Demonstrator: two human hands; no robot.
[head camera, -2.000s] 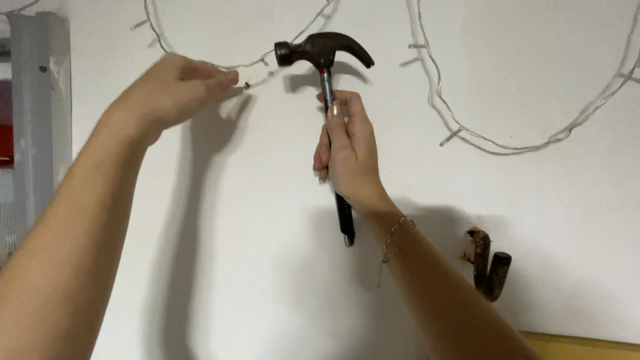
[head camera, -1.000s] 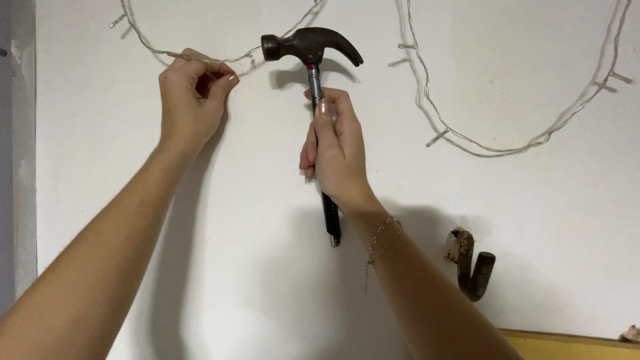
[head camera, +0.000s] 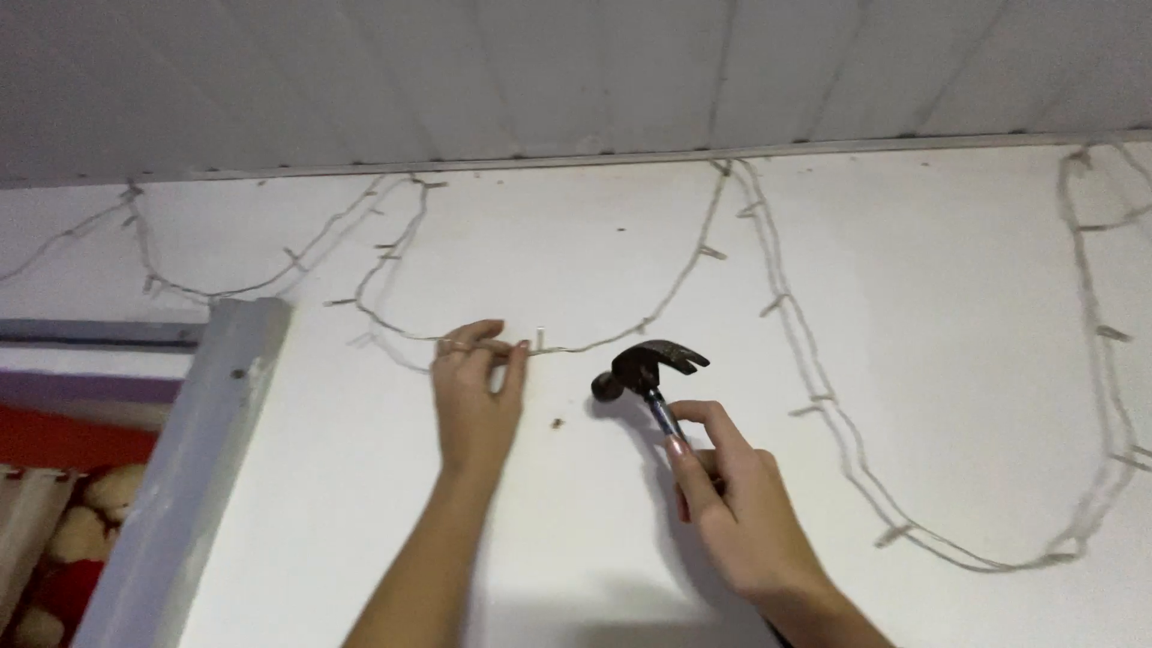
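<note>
My left hand (head camera: 477, 396) pinches the wire of a string of fairy lights (head camera: 589, 346) at the low part of a loop hanging on the white wall. My right hand (head camera: 738, 504) grips a claw hammer (head camera: 643, 367) by its dark handle, high up near the head. The hammer's striking face points left and its claw points right; the head stands just below and right of the loop. A small brown mark or hole (head camera: 557, 423) in the wall lies between my left hand and the hammer. The lower handle is mostly hidden by my right hand and forearm.
Grey ceiling panels (head camera: 558, 72) meet the wall along a narrow trim, where the light string is held at several points. A grey frame (head camera: 180, 468) stands at left, beside an opening with soft toys (head camera: 81, 540). More wire loops hang at right.
The view has tilted up to show the ceiling. My left hand, near the small wall mark two seconds ago, has moved to the light string and holds it. The hammer stays in my right hand.
</note>
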